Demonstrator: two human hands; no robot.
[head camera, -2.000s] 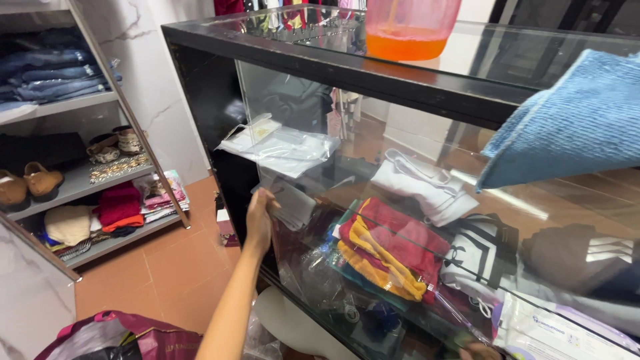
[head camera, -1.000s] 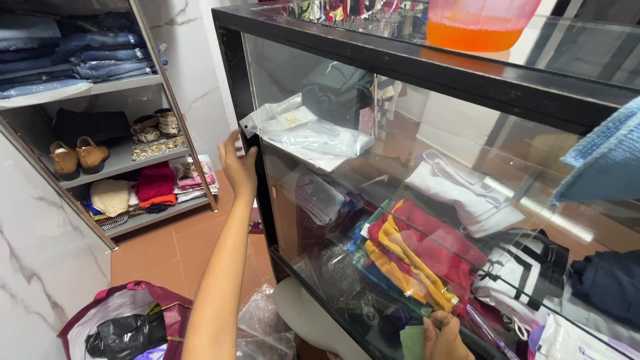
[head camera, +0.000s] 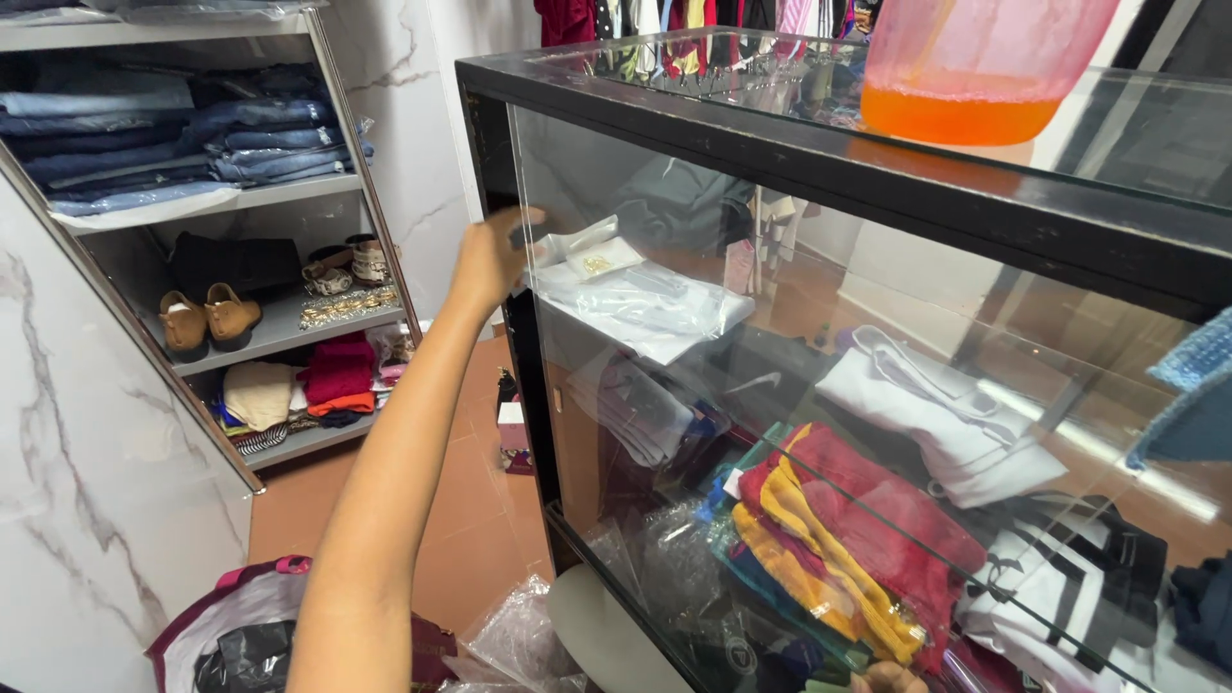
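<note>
My left hand (head camera: 493, 255) is at the left front corner of a black-framed glass display case, its fingers curled at the upright edge of the glass pane (head camera: 616, 183). Its fingertips look dimmer past that edge; whether they grip the pane is unclear. Close to them, inside, lies a white garment in clear plastic (head camera: 654, 308). Only part of my right hand (head camera: 887, 678) shows at the bottom edge, beside green material (head camera: 833, 680) and below folded red and yellow clothing (head camera: 847, 539); its hold is hidden. A folded white garment (head camera: 938, 414) lies farther right in the case.
A pink translucent container with orange liquid (head camera: 962, 106) stands on the glass top. Blue fabric (head camera: 1193, 404) hangs at the right. Shelves at left hold folded jeans (head camera: 173, 125), brown shoes (head camera: 229, 318) and clothes. An open maroon bag (head camera: 178, 635) and clear plastic (head camera: 520, 626) are below.
My left hand has moved up along the case's left front edge since the earliest frame. My right hand stays low by the clothing. The view has turned toward the left.
</note>
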